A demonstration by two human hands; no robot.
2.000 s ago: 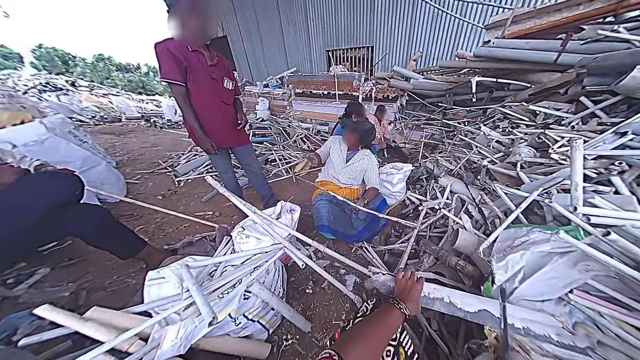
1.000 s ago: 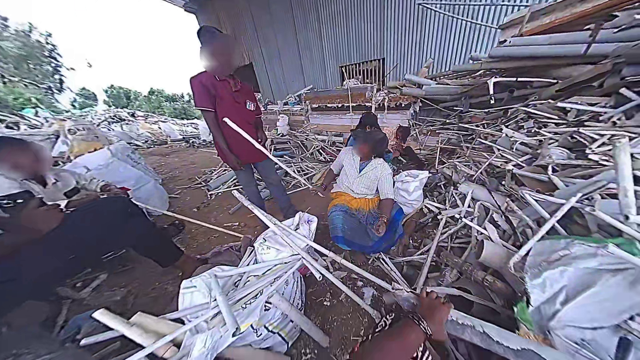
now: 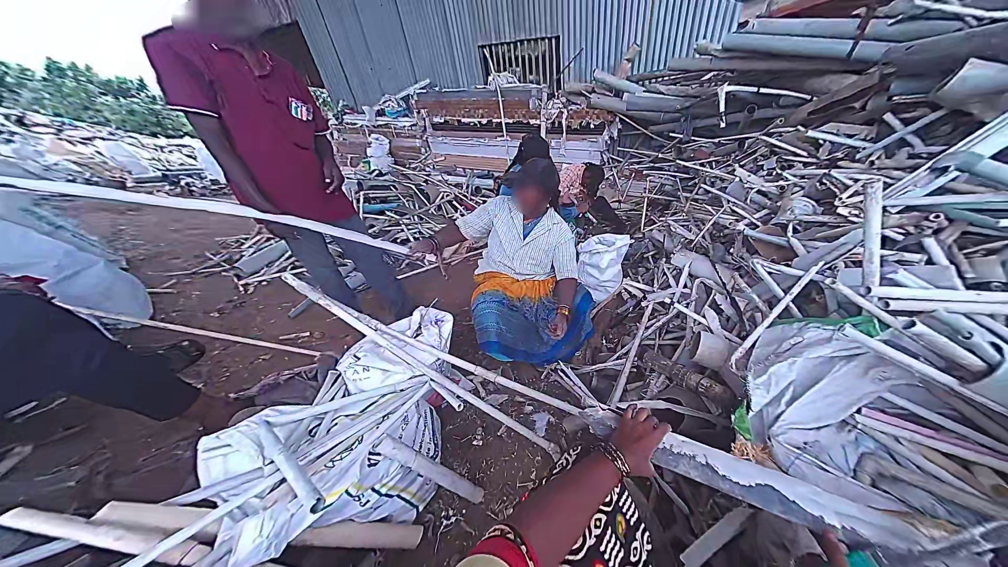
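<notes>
My left hand (image 3: 639,438), with bangles at the wrist, is closed over the near end of a broad, dirty grey-white plastic pipe piece (image 3: 776,488). This piece slants down to the lower right. At the bottom edge, a small part of my right hand (image 3: 831,545) shows beside the pipe; its grip is hidden. Long thin white pipes (image 3: 472,370) reach from near my left hand across to the left. A white woven sack (image 3: 394,449) with printing lies left of my arm, with pipe lengths on it. Another whitish sack (image 3: 819,378) with pipes stands at the right.
A seated co-worker (image 3: 528,260) holds one end of a long white strip (image 3: 197,203). Another person (image 3: 268,134) stands at the left, and dark-clothed legs (image 3: 79,354) stretch in below. Scrap pipes (image 3: 787,236) are heaped at the right, before a corrugated metal wall (image 3: 409,47).
The seated co-worker's white piece, raised at a slant one second ago, now stretches leftward out of view. My left hand stays on the broad pipe piece.
</notes>
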